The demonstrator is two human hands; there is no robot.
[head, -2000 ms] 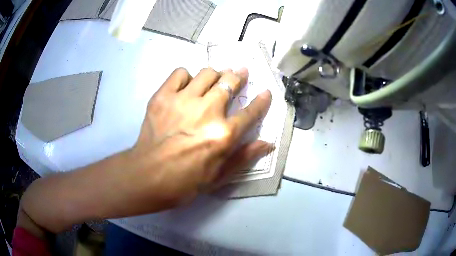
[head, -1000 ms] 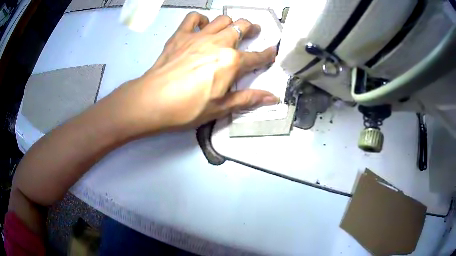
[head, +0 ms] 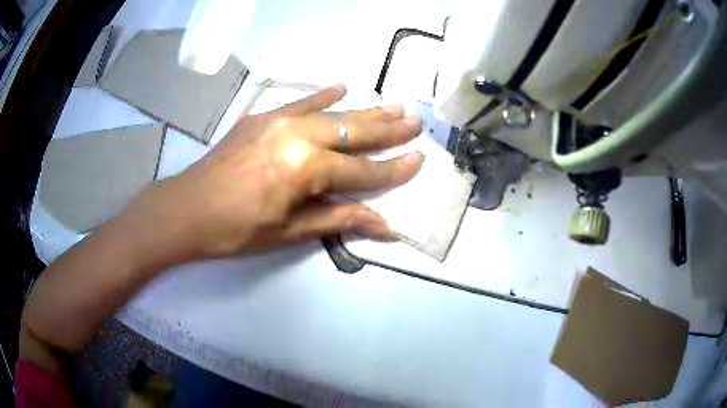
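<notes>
My left hand (head: 311, 171) lies flat, palm down and fingers spread, on the white template (head: 398, 191). The template lies on a beige fabric piece (head: 450, 227), whose edge shows beyond it at the right and lower right. The right end of the work lies beside the dark presser foot and needle area (head: 470, 151) under the sewing machine head (head: 574, 72). The needle tip cannot be made out. My right hand is out of the picture.
Beige cut pieces (head: 100, 175) lie at the left. Stitched flaps (head: 175, 80) lie at the upper left. Brown pieces (head: 622, 343) lie at the lower right. A slim black tool (head: 677, 219) lies right of the tension knob (head: 590, 225).
The template and fabric first moved away from me along the foot, then turned, so a different edge now lies at the foot. My left hand moved with them. The stitched flaps shifted toward me.
</notes>
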